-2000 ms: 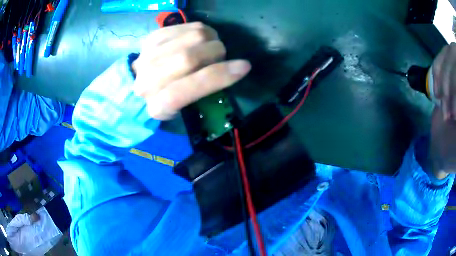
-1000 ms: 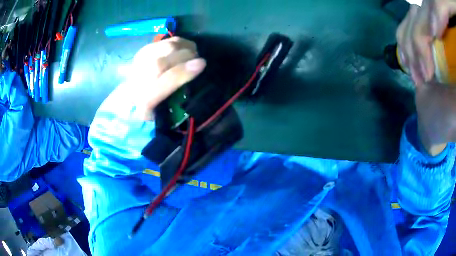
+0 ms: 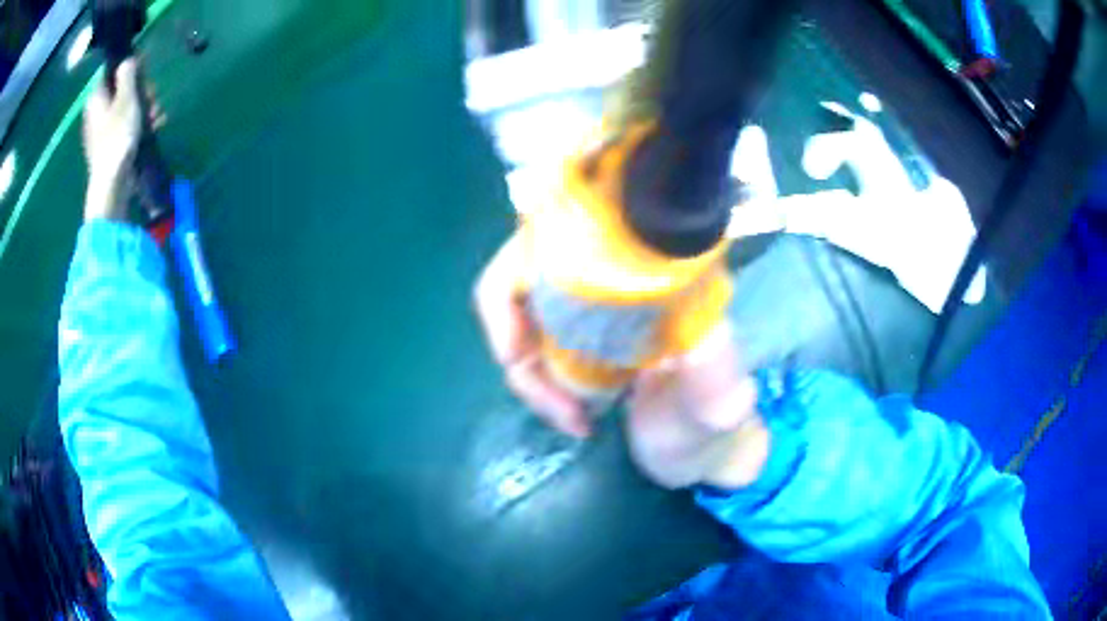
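My right hand (image 3: 698, 412) is wrapped around the fat orange electric screwdriver (image 3: 595, 322) in the middle of the view; its black end points up toward the camera, and its bit is hidden. My left hand (image 3: 113, 136) is small at the upper left edge, closed around a dark housing (image 3: 148, 176). A red part (image 3: 162, 228) and a bright blue battery pack (image 3: 198, 273) hang beside my left forearm. The circuit board cannot be made out.
A pale white box (image 3: 534, 79) stands behind the screwdriver. An overexposed white item (image 3: 898, 224) lies to its right. Dark units with red and blue parts (image 3: 981, 34) are at the upper right. A black cable (image 3: 1002, 212) runs down there. The green bench mat (image 3: 364, 243) lies below.
The view has swung to the right. The screwdriver and my right hand are now central, and my left hand with the housing is far off at the upper left. The white box has come into view.
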